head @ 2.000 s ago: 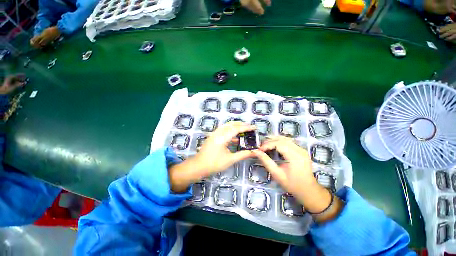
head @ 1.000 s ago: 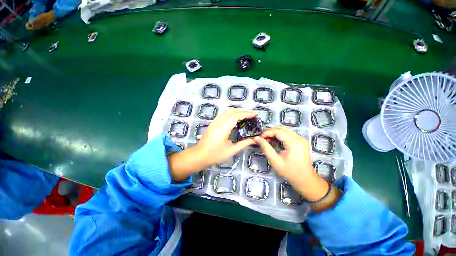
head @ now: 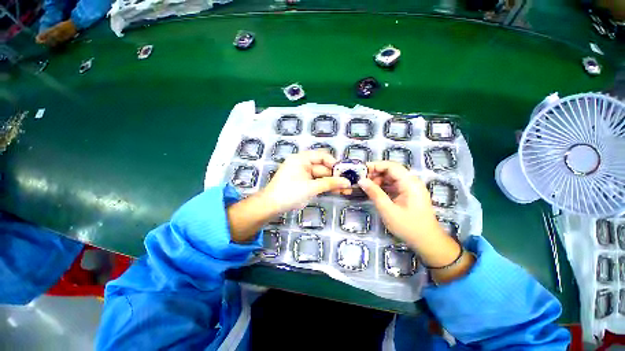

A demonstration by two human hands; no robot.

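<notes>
My left hand and my right hand hold a part-assembled unit between their fingertips, above the middle of the blister tray. The unit shows a pale, shiny face with a dark round centre. The fingers cover its side edges. The white blister tray lies on the green belt below, with rows of watch cases, dark rounded-square rings with light middles. My hands and forearms hide some of the pockets.
Several units, one of them a pale one, lie spread on the green belt beyond the tray. A white fan, thin rods and a second tray are at right. Another person's hand is at upper left.
The unit in my hands has turned from its dark open side to a pale face with a dark centre. The small units on the belt have shifted to the right in the picture.
</notes>
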